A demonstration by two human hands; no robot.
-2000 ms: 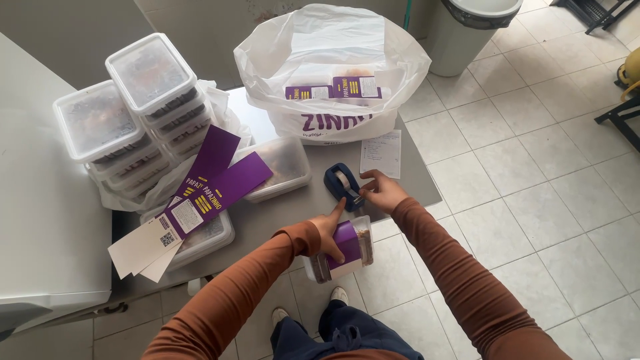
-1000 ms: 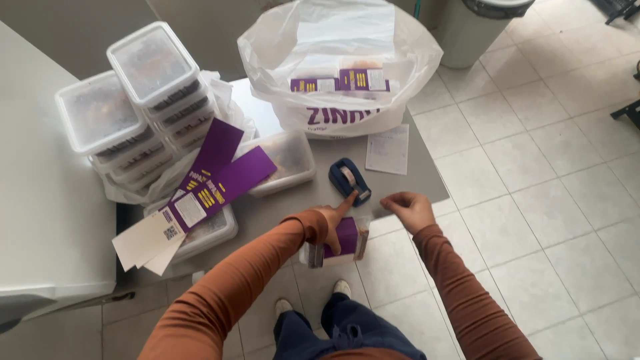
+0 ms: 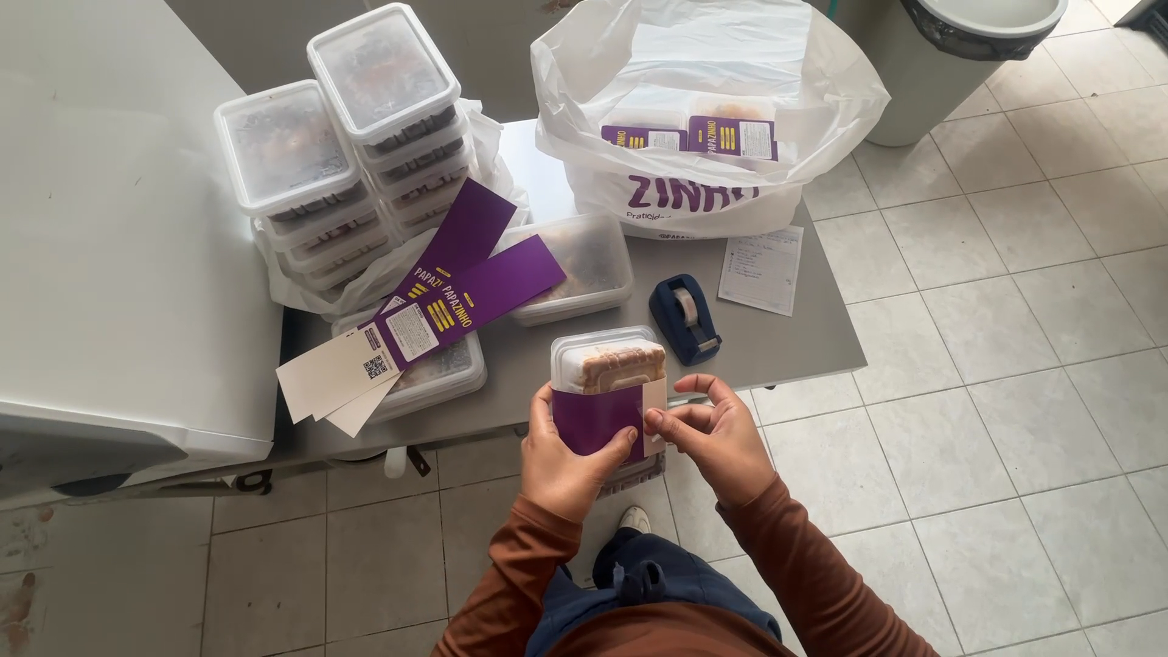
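Observation:
My left hand [image 3: 568, 461] grips a clear plastic food container [image 3: 607, 351] wrapped in a purple cardboard sleeve [image 3: 584, 422], held upright beyond the table's front edge. The fingertips of my right hand [image 3: 716, 438] touch the sleeve's pale end flap at the container's right side; whether a piece of tape is between them cannot be told. A dark blue tape dispenser [image 3: 684, 319] stands on the table just beyond my hands. More purple sleeves [image 3: 474, 292] lie fanned out at the left, across lidded containers [image 3: 589, 274].
Stacked lidded containers [image 3: 383, 73] stand at the back left beside a white appliance [image 3: 119, 228]. A white plastic bag [image 3: 693, 196] with sleeved containers inside sits at the back of the grey table [image 3: 794, 351]. A written paper slip [image 3: 762, 271] lies right; a bin [image 3: 922, 82] stands behind.
My right hand has moved from the tape dispenser to the sleeved container. The container, earlier held lower with its narrow side up, is now tilted with its broad purple face in view.

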